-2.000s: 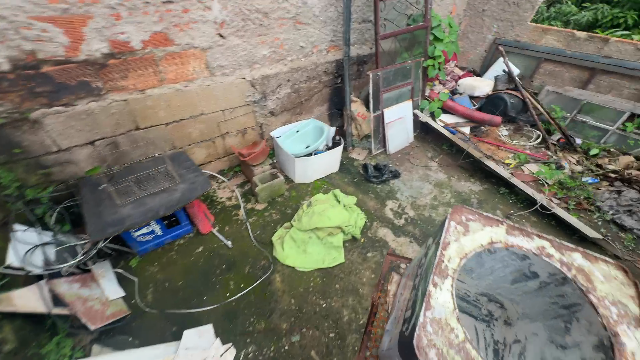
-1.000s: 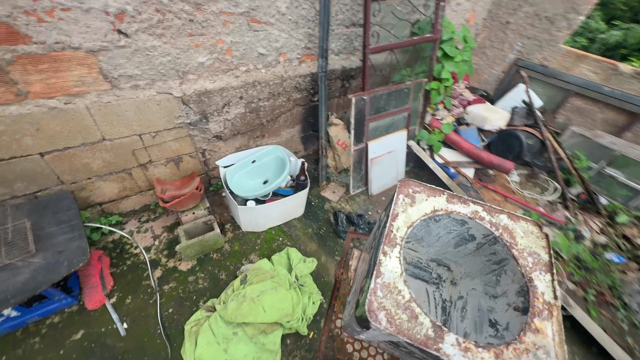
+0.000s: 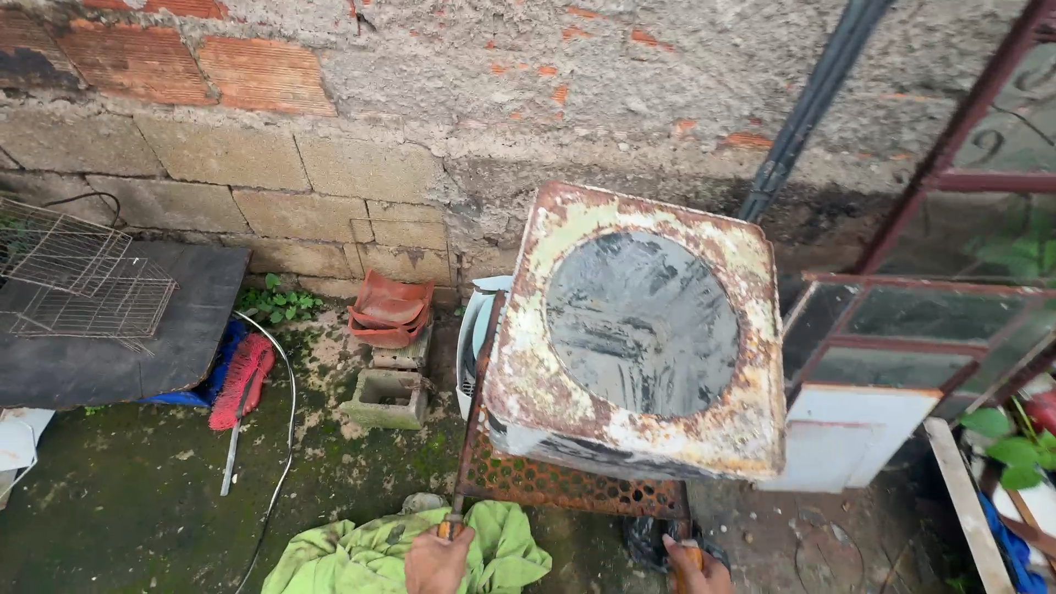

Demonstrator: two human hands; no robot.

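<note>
At the bottom of the head view my left hand (image 3: 439,559) is closed around one orange-brown handle of a rusty perforated metal cart (image 3: 569,487). My right hand (image 3: 698,569) grips the other handle, near the lower right. On the cart rests a rusty, square metal housing (image 3: 528,363) with peeling paint and a round dark opening (image 3: 643,322) on top. A crumpled lime-green cloth (image 3: 346,553) lies on the ground beside and behind my left hand. Part of a light-blue basin (image 3: 483,326) shows behind the cart; the rest is hidden.
A brick and block wall (image 3: 371,173) runs behind. To the left are a concrete block (image 3: 388,400), terracotta tiles (image 3: 392,309), a pink brush (image 3: 243,379), a white cable (image 3: 289,412), and a wire cage (image 3: 91,289) on a dark board (image 3: 177,330). Framed glass panels (image 3: 899,322) lean at right.
Both hands have come into view on the cart handles. The cart and rusty housing have moved toward the wall, now covering much of the basin. The view has shifted considerably.
</note>
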